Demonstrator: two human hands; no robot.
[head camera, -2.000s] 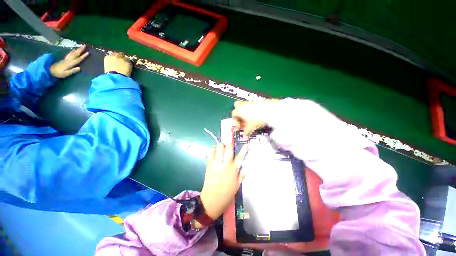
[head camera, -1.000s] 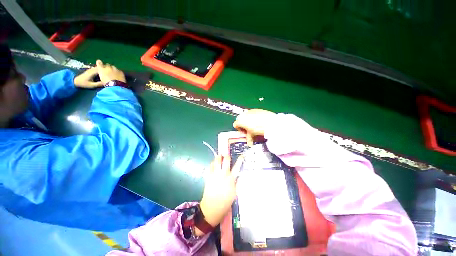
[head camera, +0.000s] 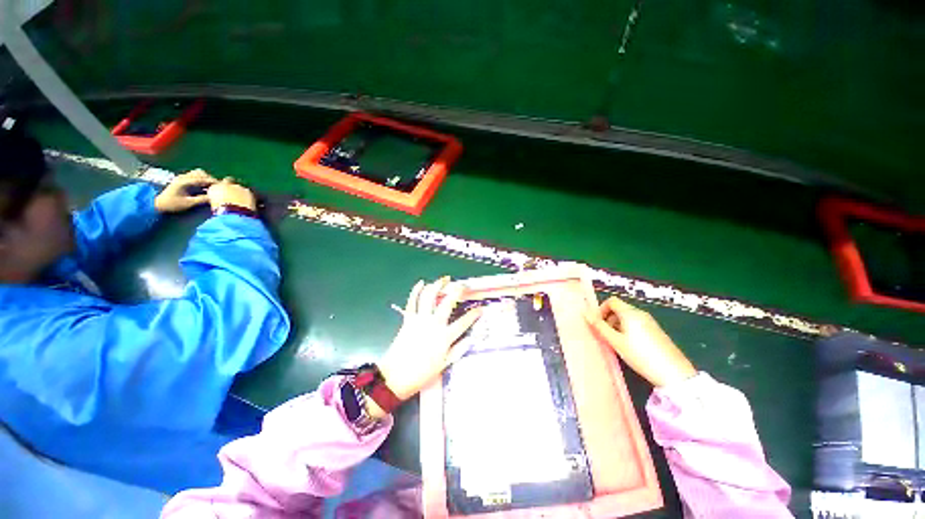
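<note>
An open tablet unit with a black frame (head camera: pixel 571 438) and a large silver-white battery (head camera: pixel 507 416) lies in a pale red-orange foam tray (head camera: pixel 617 426) in front of me. My left hand (head camera: pixel 428 340) lies over the tray's far left corner, fingers spread, fingertips near the tablet's dark far end. My right hand (head camera: pixel 639 340) is at the tray's far right edge with its fingers bent inward. Whether the right fingers pinch the tray edge or something small is not clear. A dark red band and a dark watch are on my left wrist.
A co-worker in blue (head camera: pixel 132 345) sits to the left, hands together at the bench edge. Red-orange trays with tablets (head camera: pixel 431 182) stand on the green conveyor beyond the chipped metal edge (head camera: pixel 477 251). Another tray (head camera: pixel 847 253) is at the right. A grey container with white rectangles (head camera: pixel 887 421) is at the bench's right.
My right hand has moved from the tablet's far end to the tray's right edge, uncovering the board area. My left hand has shifted onto the tray's far left corner. The tray shows more fully.
</note>
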